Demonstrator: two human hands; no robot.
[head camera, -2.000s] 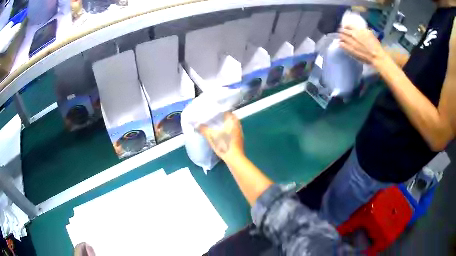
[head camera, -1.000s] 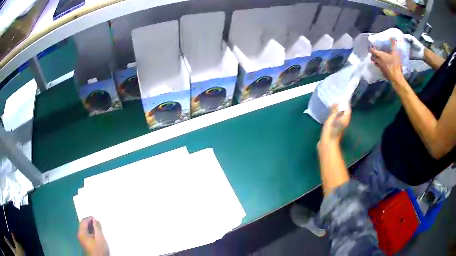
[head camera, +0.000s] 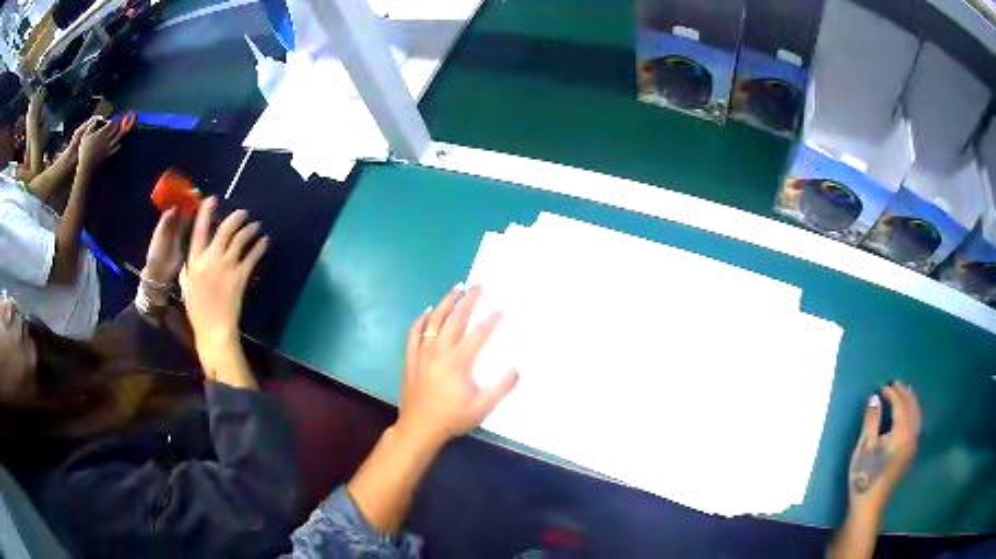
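A stack of flat white bags (head camera: 655, 360) with uneven edges lies on the green bench (head camera: 371, 251) in front of me. My left hand (head camera: 448, 366), with a ring and a grey patterned sleeve, rests with spread fingers at the stack's left edge. It grips nothing that I can see. My right hand (head camera: 887, 437) is past the stack's right edge, low over or on the green top, fingers apart and slightly bent, empty.
Open cartons with blue printed fronts (head camera: 825, 191) stand behind the pale rail (head camera: 655, 202). A post (head camera: 366, 76) rises at the bench's back left corner. Left, a person's hands (head camera: 213, 268) are by an orange-red object (head camera: 175, 193); another person is beyond. White sheets (head camera: 328, 126) lie behind.
The view has swung left. My right hand has let go of the white bagged bundle and come back beside the stack. My left hand is now spread at the stack's left edge.
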